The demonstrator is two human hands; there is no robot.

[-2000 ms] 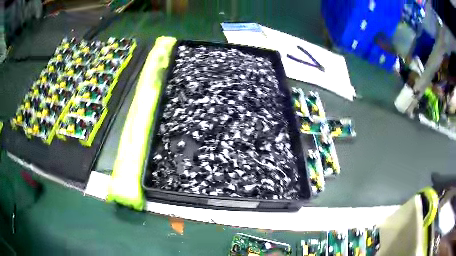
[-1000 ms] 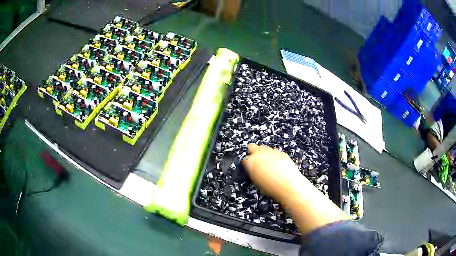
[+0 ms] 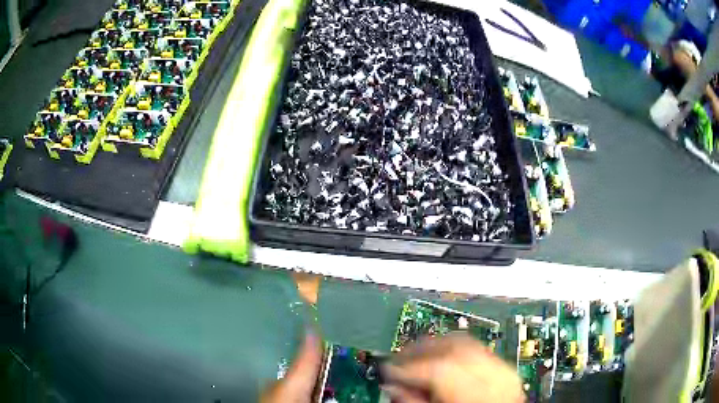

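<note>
My left hand [image 3: 298, 376] is at the bottom edge, partly cut off, its thumb along the left side of a green circuit board in a silver bracket [image 3: 347, 375]. My right hand [image 3: 457, 373] is just right of it, slightly blurred, its fingertips over the board and pinching a small dark part [image 3: 389, 368]. Another green board [image 3: 441, 321] lies just behind my right hand, which covers part of it. The black tray [image 3: 315, 233] ahead holds a loose heap of small black-and-silver parts [image 3: 394, 118].
A yellow-green wrapped bundle [image 3: 251, 126] lies along the tray's left side. Yellow-edged units [image 3: 118, 79] stand in rows at left. Silver-edged units [image 3: 575, 338] stand beside the cream dispenser [image 3: 662, 330]; others [image 3: 552, 169] lie right of the tray. A person's arm [image 3: 684, 63] shows upper right.
My right hand has moved from the tray back to the board at the bottom edge. My left hand has come into view at the board. The view has shifted.
</note>
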